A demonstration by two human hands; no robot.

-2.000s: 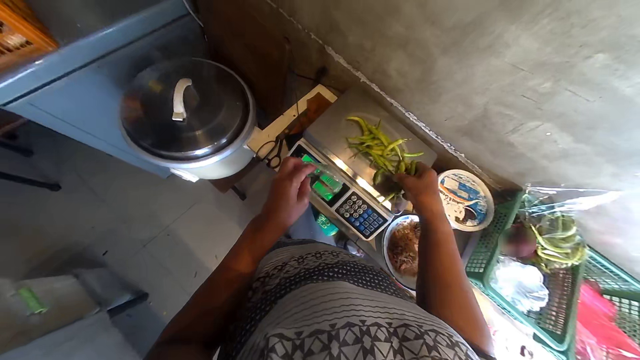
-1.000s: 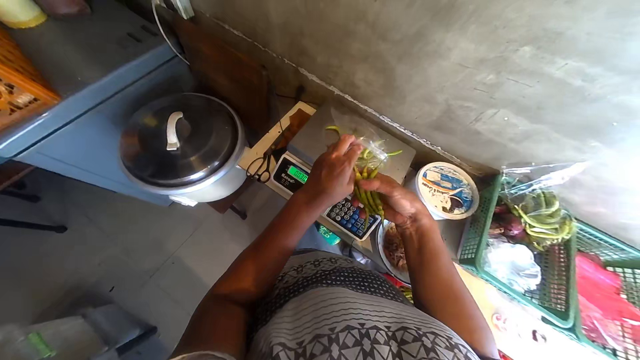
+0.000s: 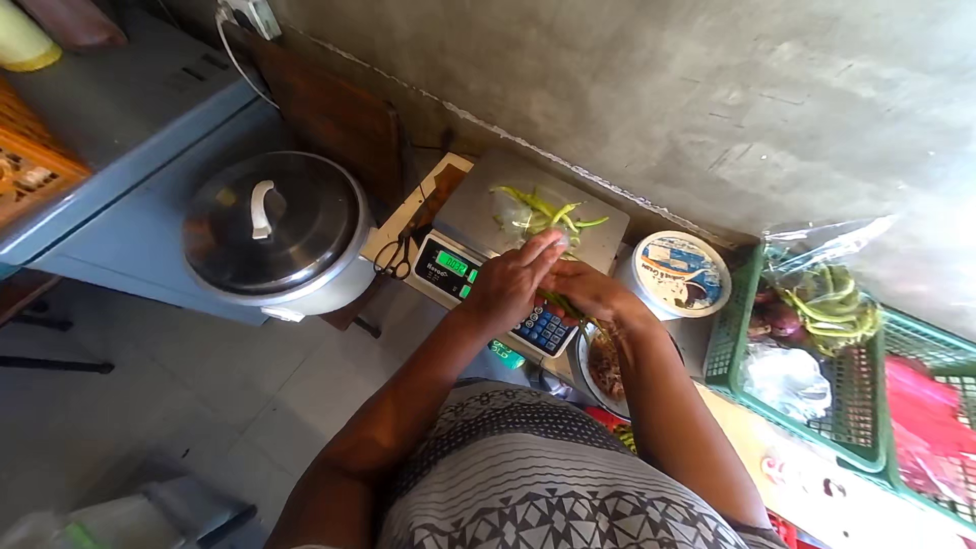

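Observation:
Both my hands meet over the front edge of a digital weighing scale. My right hand is closed around several long green chili peppers, whose stem ends hang below its palm. The fingers of my left hand touch a clear plastic bag beside my right hand; whether they grip it is hard to tell. More green chili peppers lie on the scale's steel plate, partly under the bag. The scale's display is lit green, and my hands cover part of its keypad.
Left of the scale are black-handled scissors and a large lidded pot. To its right stand a round tub, a bowl of brownish food and green plastic baskets with vegetables and bags. A concrete wall rises behind.
Two seconds ago my right hand was at the chilies on the plate and my left hand was at the display. Both hands have since come together, with chilies in my right hand.

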